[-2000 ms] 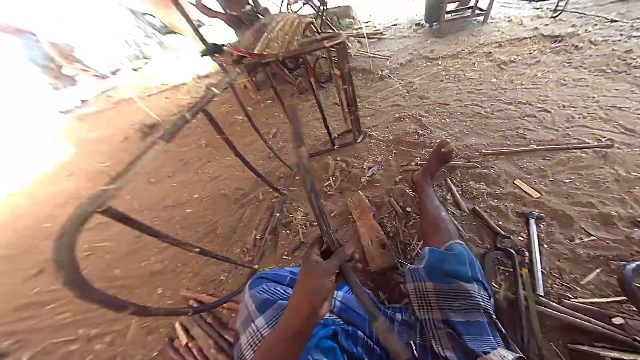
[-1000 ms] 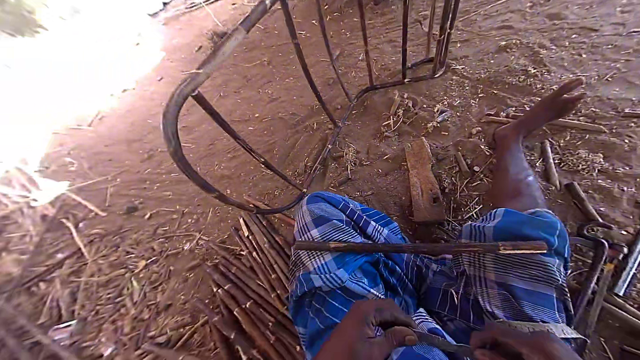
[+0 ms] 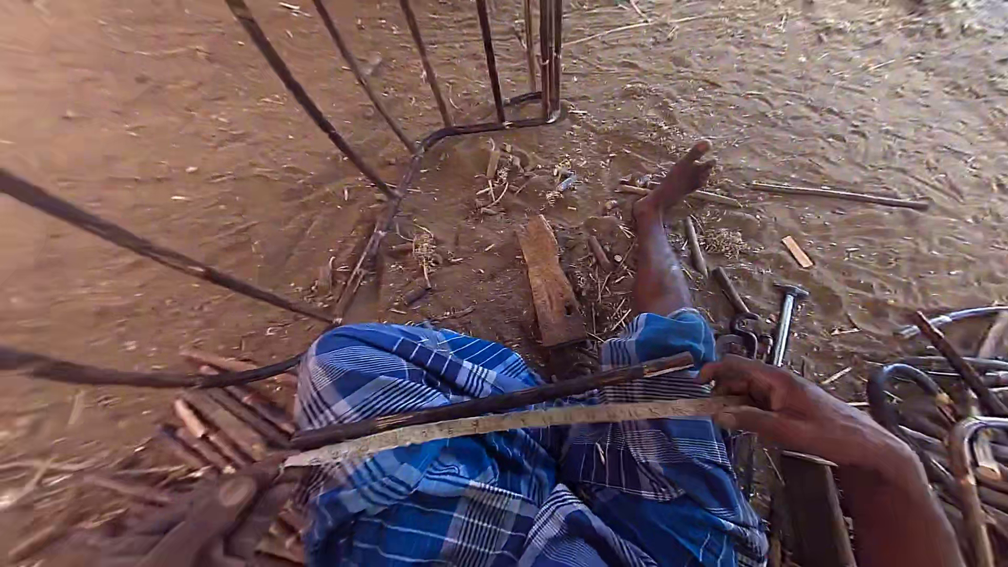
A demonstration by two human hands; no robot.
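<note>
A dark cane stick (image 3: 488, 402) lies across my lap on the blue checked cloth (image 3: 472, 488). Just below it a pale measuring tape (image 3: 504, 424) runs stretched alongside. My right hand (image 3: 776, 402) pinches the tape's right end near the stick's tip. At the lower left my left hand (image 3: 220, 508), blurred and dark, holds the tape's other end beside the left end of the stick. The curved cane frame (image 3: 370, 252) with its upright rods stands on the ground at the upper left, in front of my knee.
Cut cane pieces (image 3: 228, 421) are heaped beside my left knee. A wooden block (image 3: 550, 283) lies beyond my lap. To the right are a hammer (image 3: 785, 319), metal clamps (image 3: 965, 449) and loose sticks (image 3: 839, 195) on the sandy ground.
Two seconds ago one hand held a stick upright; one second ago the stick rested on my lap with both hands below it. Now my hands are spread apart with the tape stretched along it.
</note>
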